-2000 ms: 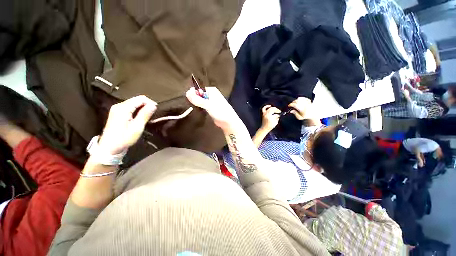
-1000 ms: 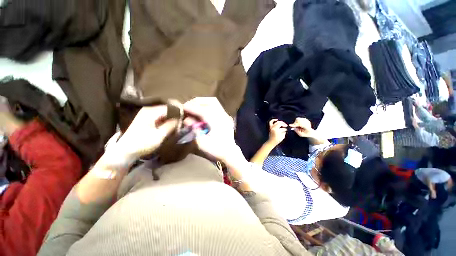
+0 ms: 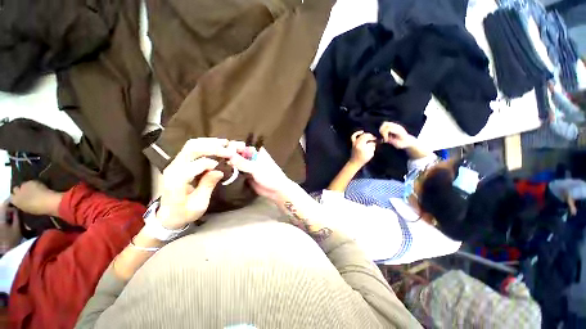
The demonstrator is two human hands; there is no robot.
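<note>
Brown trousers (image 3: 250, 96) lie over the white table and hang down to my lap. My left hand (image 3: 193, 180) is at the trousers' near edge, fingers bent, close against my right hand; what its fingertips pinch is too small to tell. A white drawcord (image 3: 230, 177) shows as a short curved end between my hands. My right hand (image 3: 260, 170) is closed around the thread snips (image 3: 247, 153), of which a red and blue grip part shows. Another short white cord piece (image 3: 160, 151) lies at the trousers' left edge.
On the right, a neighbouring worker's hands (image 3: 379, 140) work on black garments (image 3: 385, 83). On the left, a person's red sleeve (image 3: 96, 215) is close to my left arm, beside more brown cloth (image 3: 106, 109). Stacked dark garments (image 3: 514, 51) lie at the far right of the table.
The brown edge that was bunched up between my hands is lowered and spread flatter. The white cord end shows between my hands again. The red-sleeved arm reaches further in.
</note>
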